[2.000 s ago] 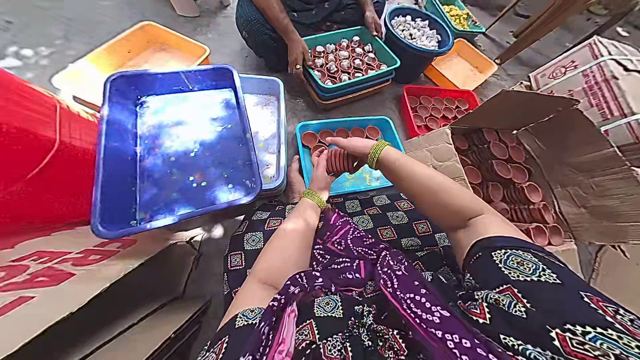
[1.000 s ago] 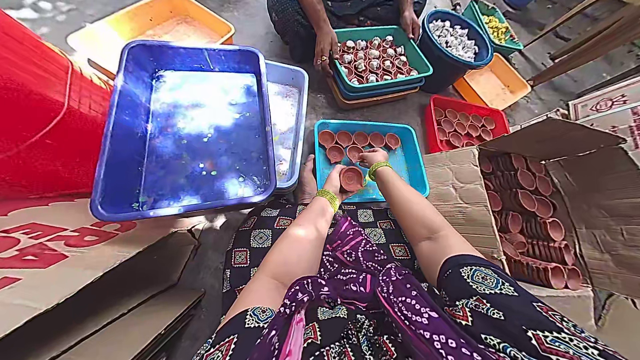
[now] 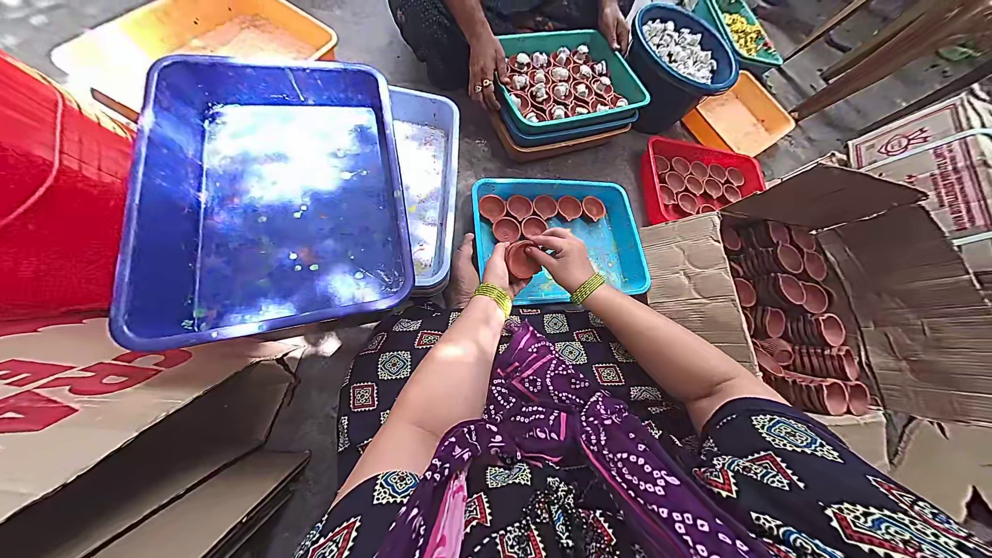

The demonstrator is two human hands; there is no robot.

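Note:
Small clay diya cups point(image 3: 545, 206) stand in the light-blue plastic tray point(image 3: 637, 263) before me, in a back row of several with two more in front. My left hand point(image 3: 500, 271) holds a reddish clay diya cup point(image 3: 522, 261) over the tray's front left part, its mouth facing up; whether others are nested under it is hidden. The fingertips of my right hand point(image 3: 564, 260) pinch this cup's right rim. At the right, an open cardboard box point(image 3: 686, 260) holds nested rows of similar cups point(image 3: 806, 329).
A large blue tray point(image 3: 399, 232) overlaps a paler tray point(image 3: 452, 170) at left. Beyond, a person's hands point(image 3: 487, 70) touch a green tray point(image 3: 639, 93) of filled cups. A dark blue bucket point(image 3: 663, 85), a red tray of cups point(image 3: 756, 159) and orange trays point(image 3: 779, 124) stand around.
Two seconds ago my hands held a sideways stack of cups over the tray; now an upturned cup mouth shows in my left hand. My right hand has come back to that cup's rim.

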